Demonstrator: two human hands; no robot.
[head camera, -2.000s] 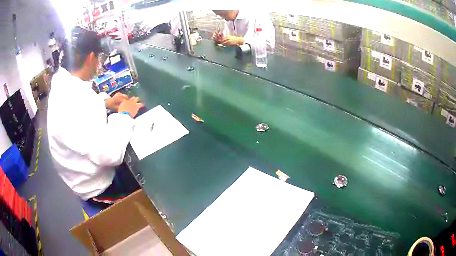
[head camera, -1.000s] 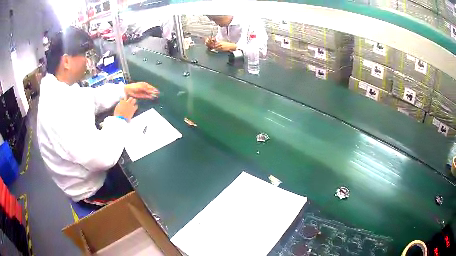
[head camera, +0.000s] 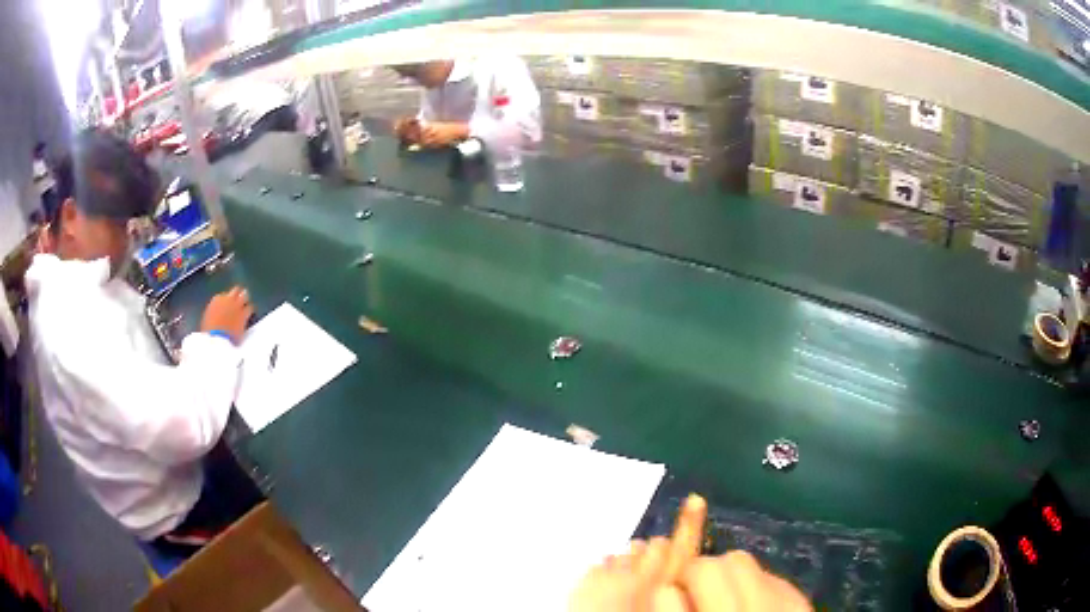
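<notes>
My bare fingers (head camera: 687, 580) show at the bottom edge, right of the middle, with one finger pointing up. The rest is cut off and blurred, so I cannot tell if this is one hand or both, or if anything is held. The fingers overlap the clear blister tray (head camera: 825, 550) and the lower right of the white paper sheet (head camera: 514, 514). A small round module (head camera: 781, 454) lies on the green belt beyond the tray.
Another module (head camera: 564, 347) lies farther up the belt. A tape roll (head camera: 936, 568) stands beside a black meter with red digits (head camera: 1040, 534). A cardboard box (head camera: 239, 568) is at lower left. A person in white (head camera: 132, 383) sits at left; another (head camera: 478, 114) sits across.
My view has turned right, so things sit farther left. My fingers have come in at the bottom edge. The neighbouring worker's outstretched hand has drawn back.
</notes>
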